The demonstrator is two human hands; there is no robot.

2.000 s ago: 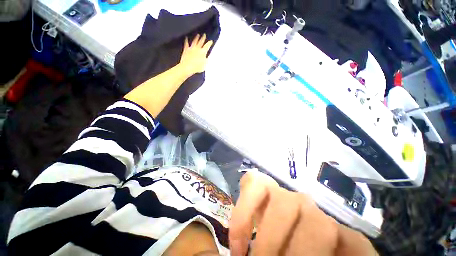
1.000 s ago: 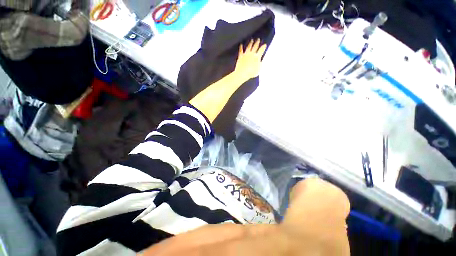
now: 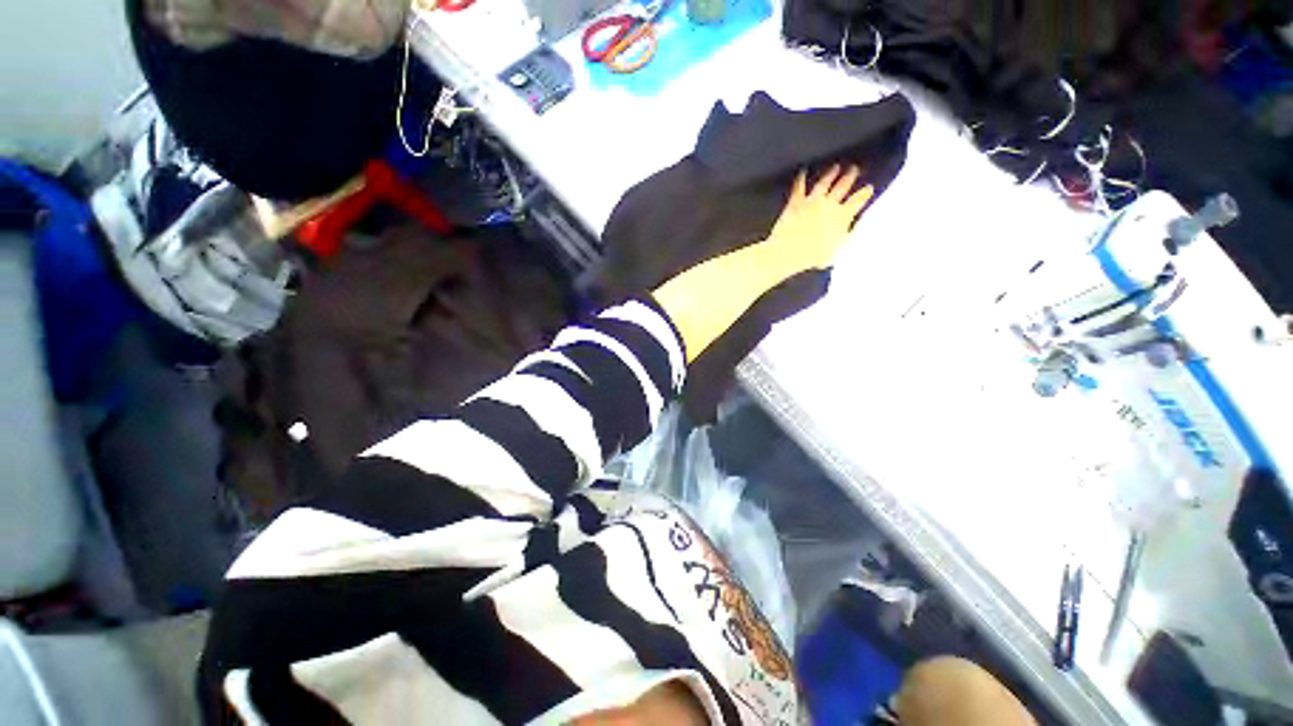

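Note:
A dark, almost black cloth panel (image 3: 681, 213) lies folded and rumpled on the white sewing table (image 3: 922, 411), left of the sewing machine, with part hanging over the front edge. My left hand (image 3: 825, 216) lies flat on the cloth near its right end, palm down, fingers spread and not gripping. A rounded patch of bare skin shows at the bottom edge, right of centre; it may be my right hand, but it is cut off and its fingers are hidden. The presser foot area (image 3: 1056, 362) has no cloth under it.
White machine (image 3: 1184, 305) with blue stripe stands right. Black thread snips (image 3: 1068, 617) and a thin metal stick (image 3: 1123, 596) lie near the front edge, beside a dark object (image 3: 1174, 684). Orange-handled scissors (image 3: 621, 43) lie at the back left. A person's dark clothing (image 3: 270, 107) shows upper left.
The view has swung left, so the table and machine sit further right in the picture. My left hand stays on the cloth. The large blurred hand or arm near the camera has mostly dropped out of view.

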